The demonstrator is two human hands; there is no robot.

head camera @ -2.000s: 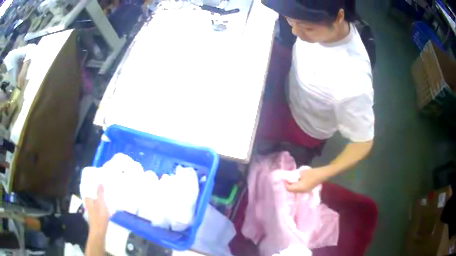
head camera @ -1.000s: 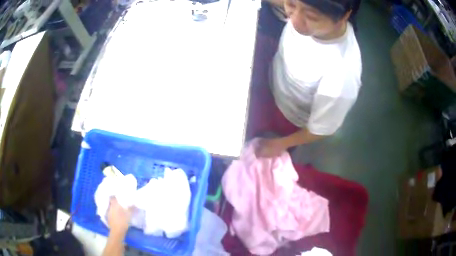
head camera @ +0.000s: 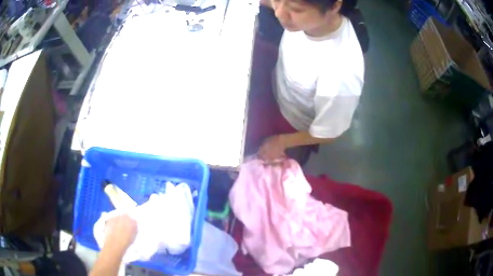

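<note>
White crumpled fabric pieces (head camera: 170, 223) lie heaped in a blue plastic basket (head camera: 146, 158) at the lower left. My right hand (head camera: 120, 230) reaches in from the bottom edge, palm down, its fingers closed into the white cloth at the heap's left side. The fingertips are hidden in the cloth. A pale yellow tube-like item (head camera: 119, 196) with a dark end lies in the basket just beyond my hand. My left hand is out of the picture.
A white table (head camera: 167, 86) stands beyond the basket. A person in a white shirt (head camera: 319, 75) at right holds pink garment pieces (head camera: 286, 215) over a red surface (head camera: 359, 215). Pale cloth (head camera: 216, 250) hangs beside the basket. Cardboard boxes (head camera: 451, 210) stand across the green floor.
My right hand has gone from the basket's left rim, with white cloth, down into the basket. The yellow item has come into view. The view has shifted, and the person's hand has moved back.
</note>
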